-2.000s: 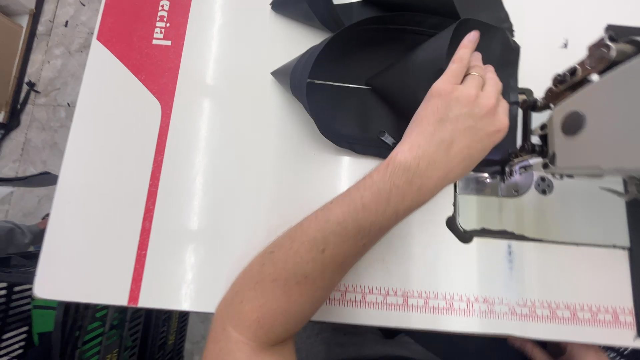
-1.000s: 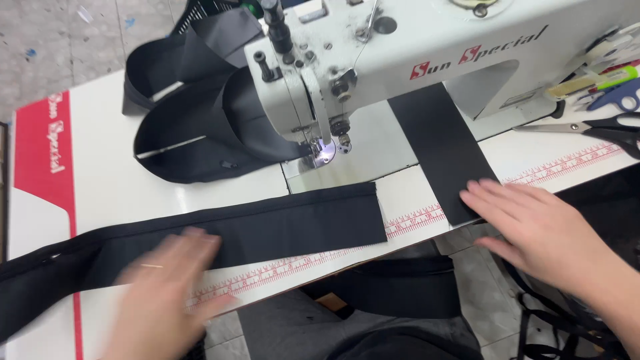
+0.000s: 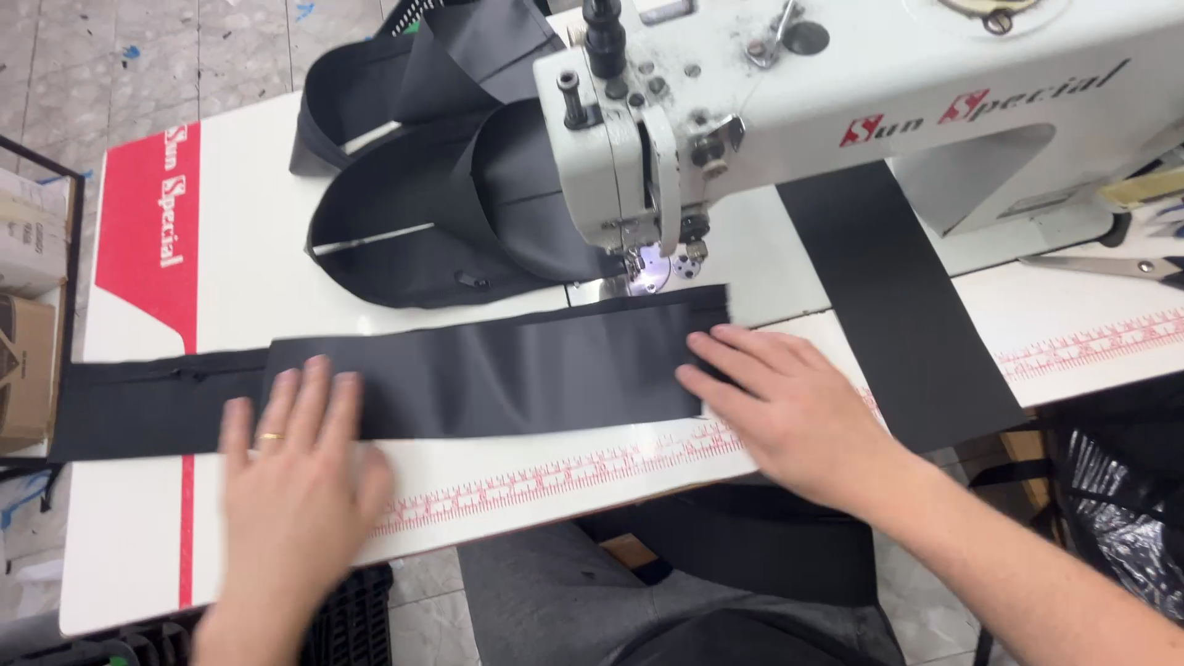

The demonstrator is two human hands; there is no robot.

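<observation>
A black fabric panel (image 3: pixel 518 375) lies flat over a longer black strip with a zipper (image 3: pixel 157 402), along the table's front. My left hand (image 3: pixel 301 462) rests with spread fingers on the panel's left end. On its right end press the fingertips of my right hand (image 3: pixel 786 407), near the corner of the stack. Just behind stands the sewing machine head (image 3: pixel 601 157), its presser foot (image 3: pixel 636 264) beyond the strip's far edge. Curved black sewn pieces (image 3: pixel 398 231) lie left of the needle. Another flat black strip (image 3: pixel 906 305) passes under the machine arm and hangs over the front edge.
Scissors (image 3: pixel 1101 266) lie at the right of the table. A red printed ruler (image 3: pixel 555 476) runs along the white table's front edge. Cardboard boxes (image 3: pixel 28 370) stand at the far left, and a black plastic crate (image 3: pixel 351 610) is below the table.
A black panel now covers much of the zippered strip, which showed bare one second ago. My right hand has moved left from the strip under the machine arm.
</observation>
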